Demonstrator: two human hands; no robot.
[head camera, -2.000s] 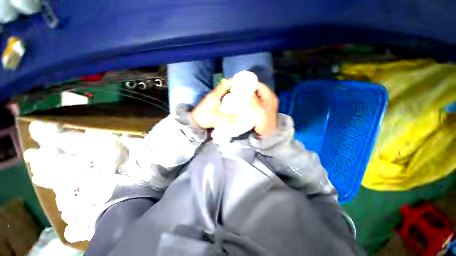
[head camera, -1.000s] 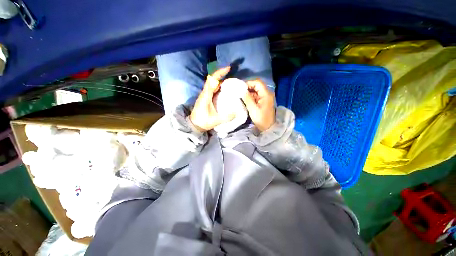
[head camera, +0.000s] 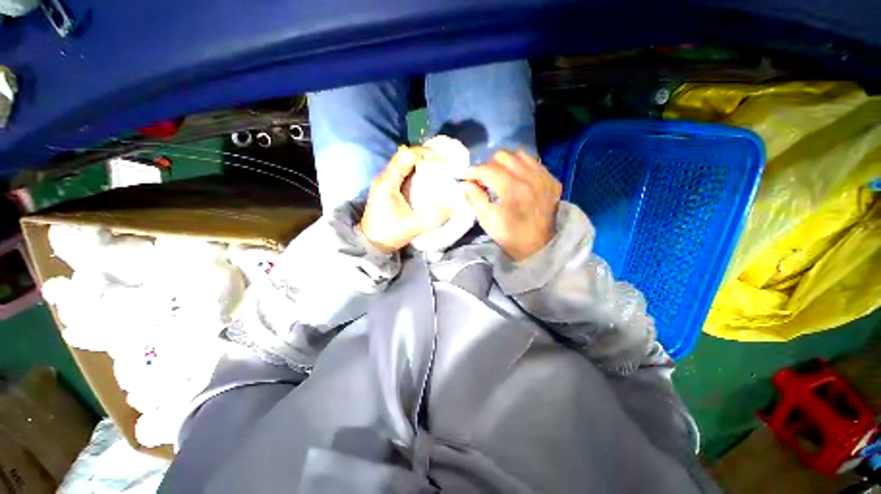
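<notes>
A white, rounded plush toy piece (head camera: 437, 193) is held over my lap, between my knees. My left hand (head camera: 390, 205) grips it from the left side, with a small yellow-orange band at a fingertip. My right hand (head camera: 522, 205) is at its right side, with thumb and index finger bent together at the plush surface. A small dark spot or gap shows between these fingertips; a needle cannot be made out. The thread cannot be made out at the hands either.
A carton (head camera: 82, 371) of white plush pieces (head camera: 164, 318) stands at left. A blue perforated basket (head camera: 667, 212) and yellow bags (head camera: 802, 280) are at right, a red plastic stool (head camera: 821, 415) below them. The blue table edge (head camera: 435, 43) crosses the top, with a metal tool (head camera: 58, 17) on it.
My right hand has moved slightly right and turned its back more upward, fingertips still at the plush. My left hand has closed in around the plush, its raised fingers now lower.
</notes>
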